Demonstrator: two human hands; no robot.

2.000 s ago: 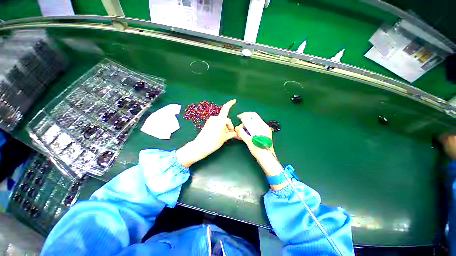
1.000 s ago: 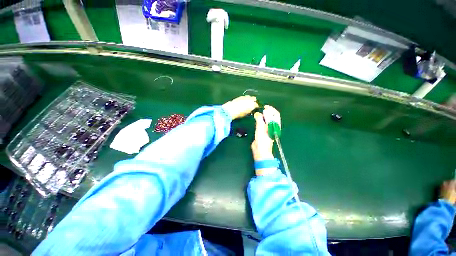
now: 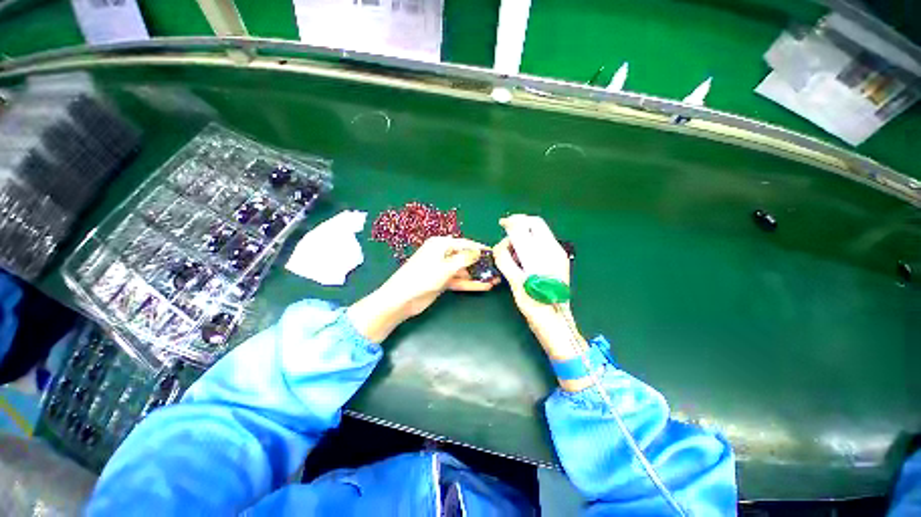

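My left hand (image 3: 436, 275) holds a small dark glossy part (image 3: 483, 267) between thumb and fingers, in front of me. My right hand (image 3: 535, 257) is just to its right and holds a pen-like tool with a bright green cap (image 3: 546, 290). A thin whitish tube (image 3: 616, 414) runs from the cap along my right forearm. The tool's tip is hidden by the fingers. A loose pile of tiny red pieces (image 3: 414, 224) lies behind my left hand. Another dark part (image 3: 569, 249) shows partly behind my right hand.
A clear tray with dark parts (image 3: 202, 242) and a white sheet (image 3: 329, 248) lie left. Stacked trays (image 3: 61, 162) stand far left, a lower tray (image 3: 86, 389) below. Single dark parts (image 3: 764, 219) lie right on the green surface. A metal rail (image 3: 404, 79) crosses behind. A blue sleeve (image 3: 906, 493) shows lower right.
My left hand has come back from the far reach beside my right hand, now holding a dark part. The view has shifted back; the single dark parts sit farther right than before.
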